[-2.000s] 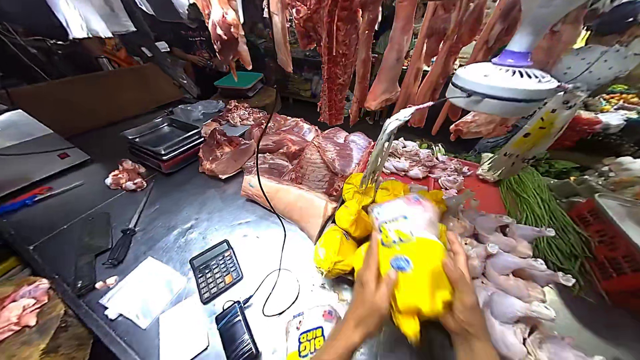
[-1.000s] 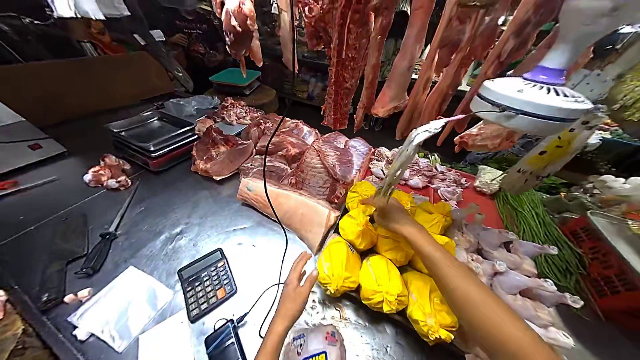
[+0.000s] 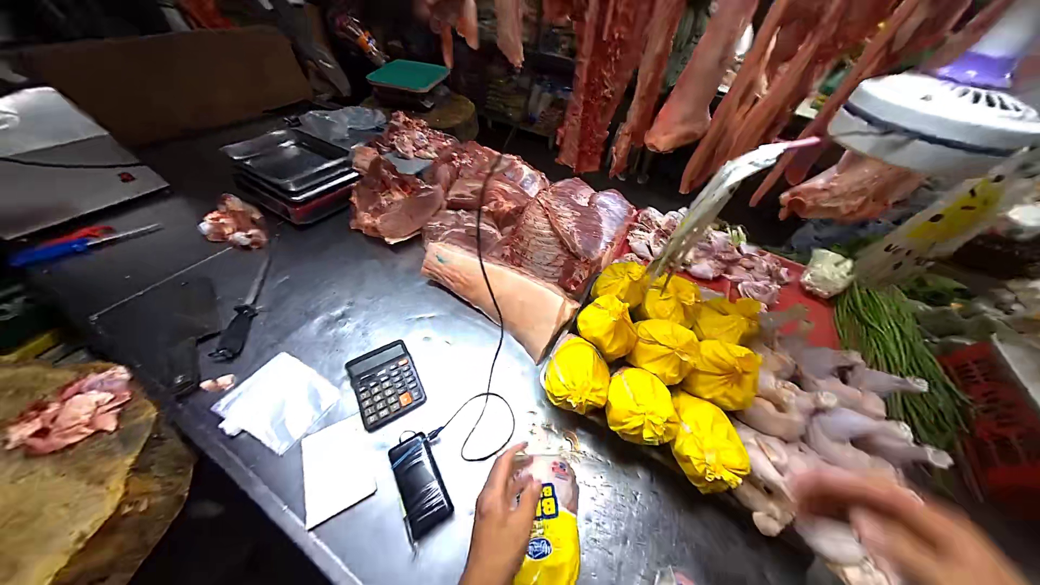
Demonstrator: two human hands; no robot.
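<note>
My left hand [image 3: 502,520] rests at the left side of a yellow and clear plastic-wrapped package [image 3: 552,528] lying on the metal counter [image 3: 617,520]; whether it grips the package is not plain. My right hand [image 3: 881,512], blurred, is over the raw chicken legs [image 3: 829,398] at the lower right. Between the hands and farther back, several yellow-wrapped bundles [image 3: 642,404] stand packed together beside the chicken. A calculator [image 3: 386,384], a phone [image 3: 420,485] with a cable plugged in, a white sheet [image 3: 337,469] and white plastic bags [image 3: 278,402] lie left of my left hand.
Large raw meat cuts [image 3: 561,223] and a pork slab [image 3: 496,296] lie mid-counter. A knife [image 3: 244,313], stacked metal trays [image 3: 288,162] and a wooden chopping block [image 3: 73,487] are leftward. Meat strips [image 3: 601,81] and a white fan-like device [image 3: 934,114] hang overhead. Green beans [image 3: 894,349] lie right.
Two seconds ago both hands held a yellow package; one second ago my right hand was on the yellow bundles. It has since moved right and nearer, over the chicken. My left hand is now beside the near package.
</note>
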